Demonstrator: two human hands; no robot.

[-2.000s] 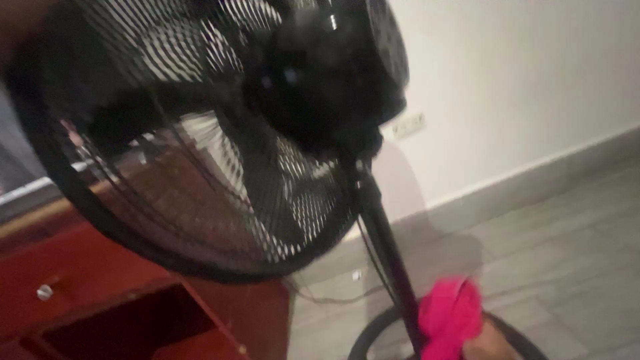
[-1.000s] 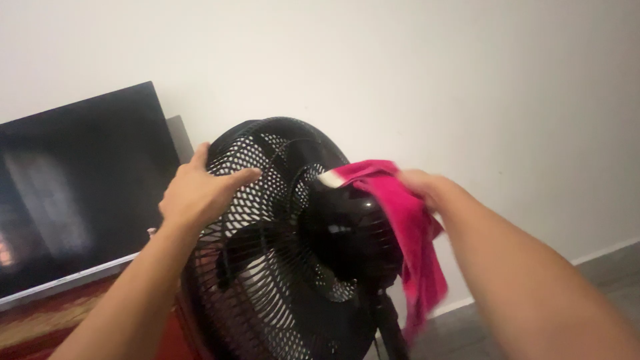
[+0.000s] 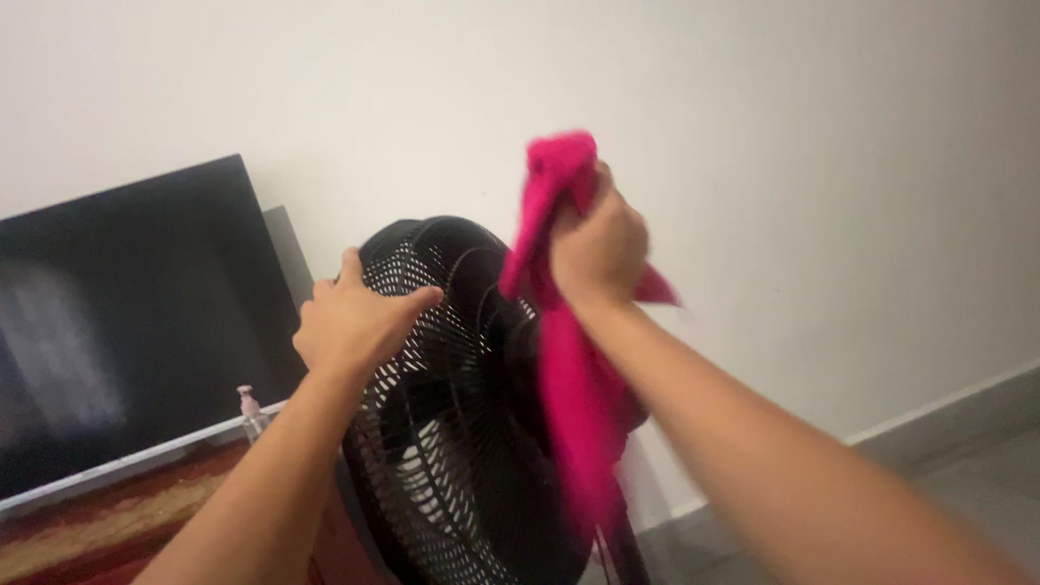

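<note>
A black pedestal fan [image 3: 439,390] stands in the middle of the head view, its grille facing down and left. My left hand [image 3: 353,321] rests on the upper left rim of the grille, thumb and fingers spread around the edge. A bright pink cloth [image 3: 573,390] is bunched in my right hand [image 3: 605,244], raised in front of the wall above the fan's motor housing. The cloth hangs down over the housing and hides much of it, and its lower end is blurred. Part of the fan's pole [image 3: 627,544] shows at the bottom.
A flat-screen television [image 3: 138,325] stands on a reddish wooden cabinet [image 3: 122,528] at the left. Beside the screen is a clear bottle with a pink pump [image 3: 249,406]. A pale wall [image 3: 772,162] rises behind the fan, with a grey baseboard [image 3: 967,414] and floor at the right.
My right hand has lifted the pink cloth from the motor housing to above it; earlier it held the cloth low by the pole. My left hand stays on the grille rim.
</note>
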